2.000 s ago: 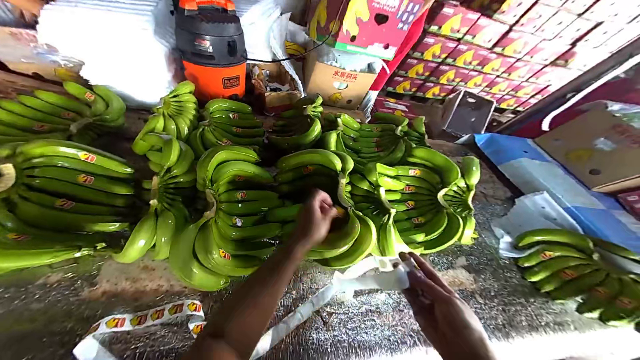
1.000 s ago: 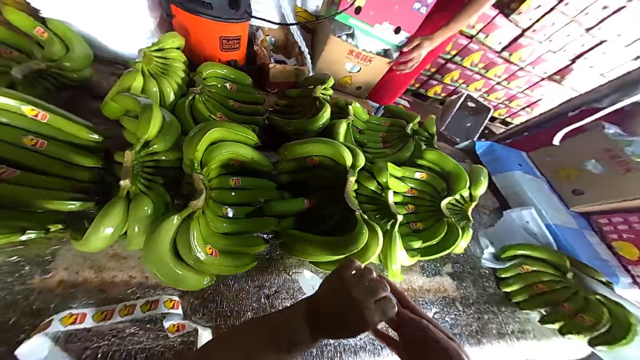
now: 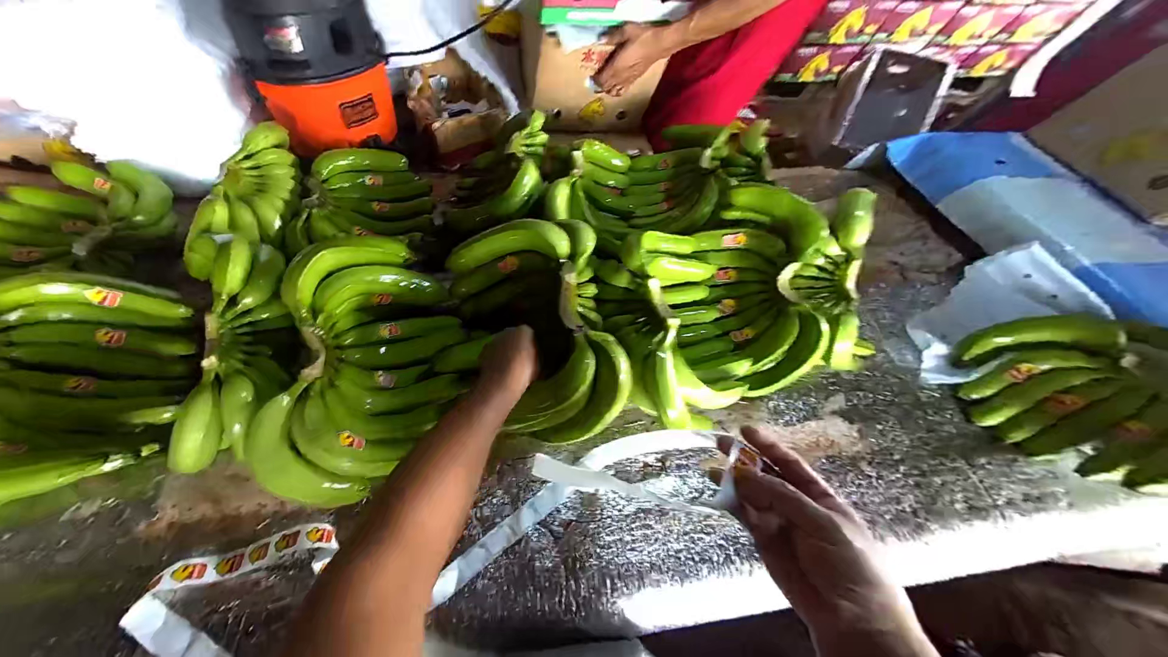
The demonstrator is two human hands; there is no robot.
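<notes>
My left hand [image 3: 509,358] reaches into the dark gap in a hand of green bananas [image 3: 575,388]; its fingers are mostly hidden there. My right hand [image 3: 789,506] pinches a white strip of stickers [image 3: 643,447] in front of the bananas, one red and yellow sticker showing at the fingertips. The strip runs down to the left under my left forearm, and a part with several stickers [image 3: 233,561] lies on the wet table. Left of my left hand sits another banana hand [image 3: 365,365] with stickers on it. A further stickered one [image 3: 730,301] lies to the right.
More green bananas [image 3: 91,338] fill the left side, and others [image 3: 1049,392] lie at the right by white paper. Behind stand an orange and black vacuum [image 3: 328,100] and a cardboard box [image 3: 570,87], with another person's hand [image 3: 630,57] at it. Blue sheeting [image 3: 1022,196] is back right.
My hands were together in front of the bananas one second ago; now they are apart, the left in among the bananas. The other person's hand has moved to the cardboard box.
</notes>
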